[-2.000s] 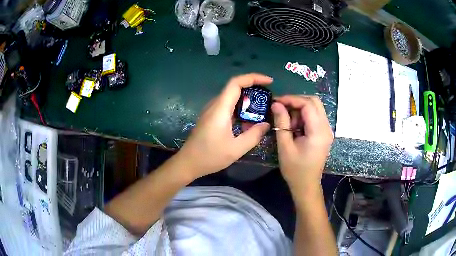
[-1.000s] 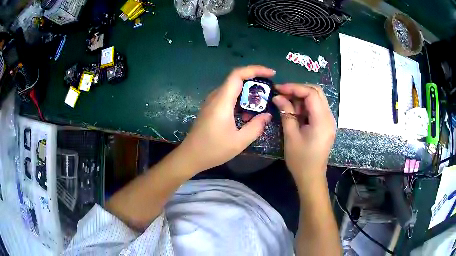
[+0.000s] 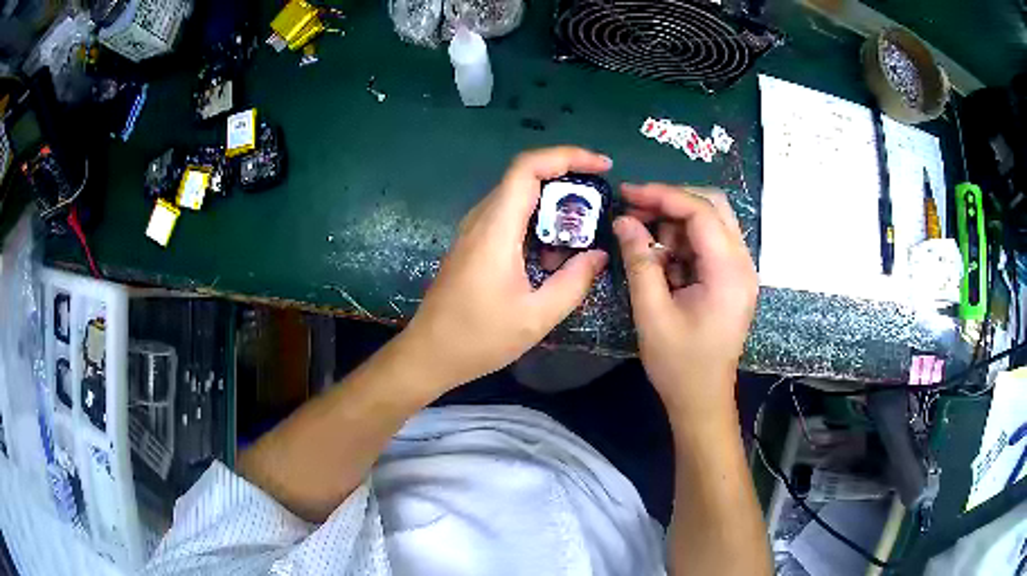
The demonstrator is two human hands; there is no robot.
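Note:
A black smartwatch case (image 3: 570, 214) with a rounded square screen is above the bench's front part. The screen is lit and shows a portrait. My left hand (image 3: 501, 264) is bare and holds the watch by its edges, fingers at the top and thumb at the bottom. My right hand (image 3: 689, 281) is bare, at the watch's right side, thumb and index finger bent together. A small shiny bit shows between its fingers, perhaps tweezers, mostly hidden. Whether the right fingertips touch the watch is not clear.
Yellow-edged batteries (image 3: 194, 188) and black watch units lie upper left. A white squeeze bottle (image 3: 471, 68), a black fan (image 3: 659, 43) and red-and-white stickers (image 3: 687, 138) stand or lie farther back. White paper (image 3: 822, 191), a green tool (image 3: 971, 252) and a round bowl (image 3: 904, 74) are right.
The screen showed a blue and dark picture with rings two seconds ago; now it shows a portrait. Both hands and the watch sit slightly higher in view than at first.

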